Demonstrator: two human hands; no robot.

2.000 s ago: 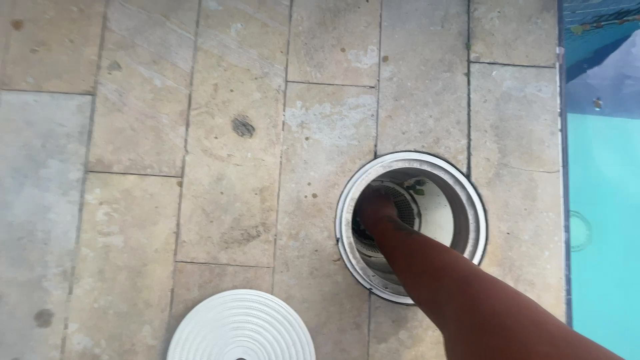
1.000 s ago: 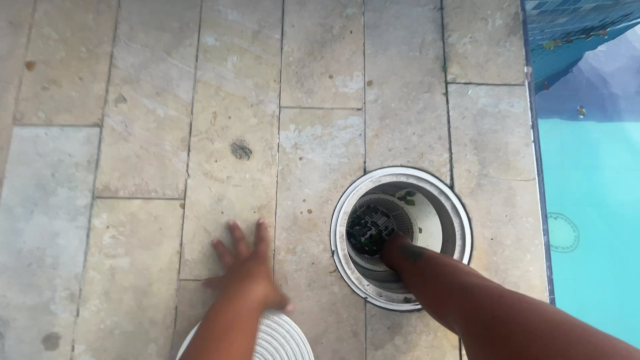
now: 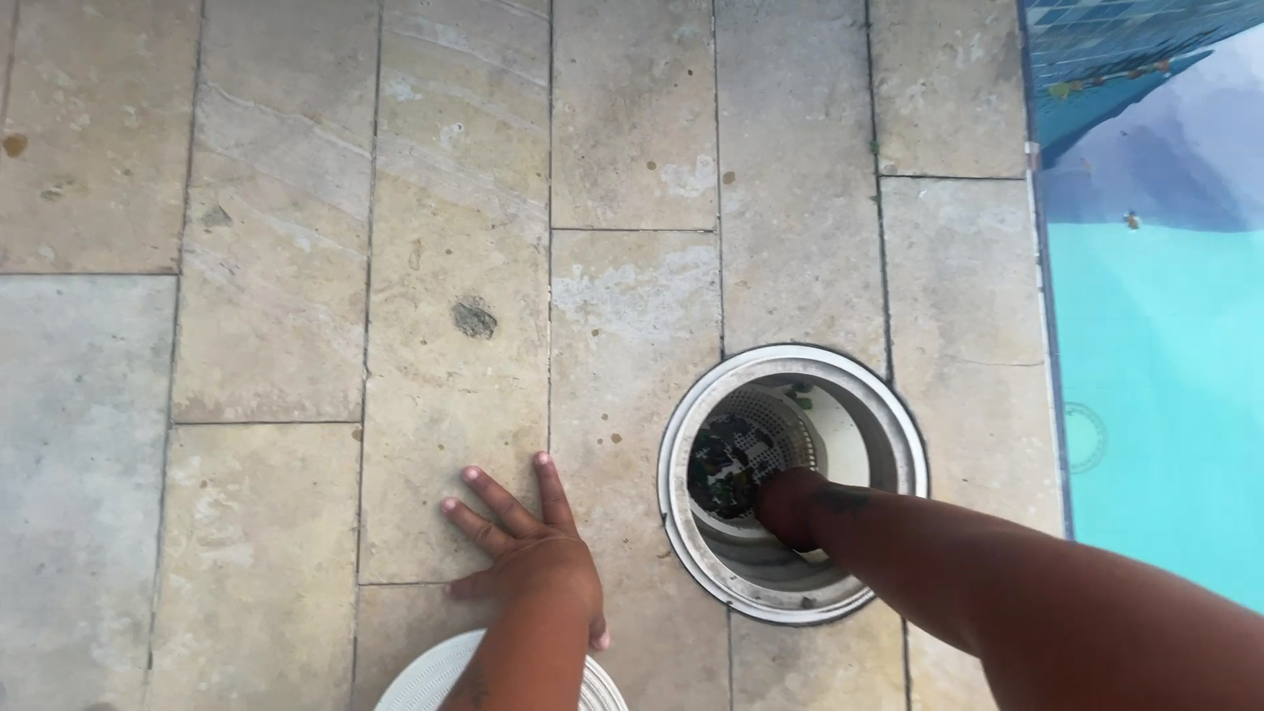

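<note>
A round pool skimmer opening with a white rim is set in the stone deck. Inside it sits a perforated skimmer basket holding dark wet leaves. My right hand reaches down into the opening at the basket's near right side; its fingers are hidden, so its grip cannot be told. My left hand rests on the stone tiles left of the opening, fingers spread, holding nothing. Under my left forearm, at the bottom edge, lies the round white ridged lid, partly covered by the arm.
Pale stone paving tiles surround the opening. Along the right side runs the pool's edge, with turquoise water beyond it. Debris floats on the water. A small green leaf lies inside the skimmer opening.
My left hand, out of view two seconds ago, came in and is now spread on the tiles. My right hand has shifted within the opening, and the dark leaves in the basket now show.
</note>
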